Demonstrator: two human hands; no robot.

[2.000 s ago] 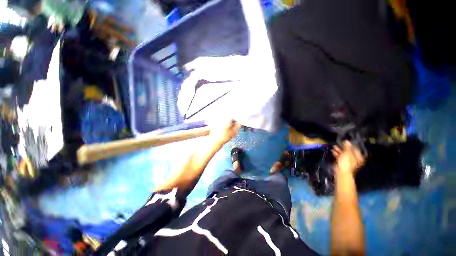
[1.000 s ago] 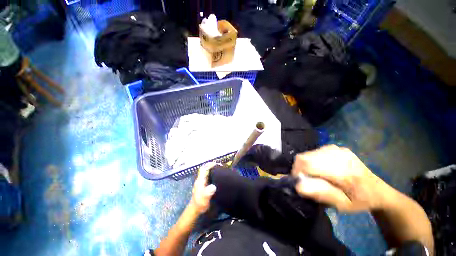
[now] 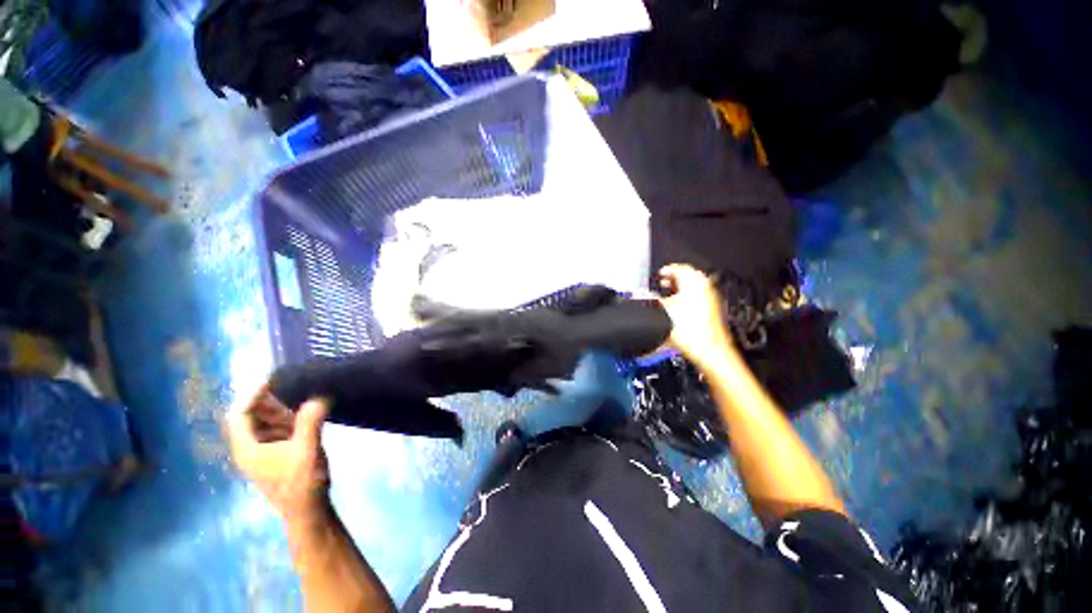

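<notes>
A black garment is stretched sideways at waist height, over the near edge of the grey-blue slotted crate. My left hand grips its left end. My right hand is at its right end with fingers bent around the cloth. White cloth or bag sheet lies in the crate and drapes over its right edge. The pole and any hanger cannot be made out.
Matt black garments lie right of the crate, with shiny black bagged ones nearer me. More bagged garments are at lower right. A white board tops a blue crate behind. A wooden stool stands at left.
The black garment has moved left and is now spread wide between my hands. My left hand has moved left and my right hand inward and up. The pole tip seen before no longer shows.
</notes>
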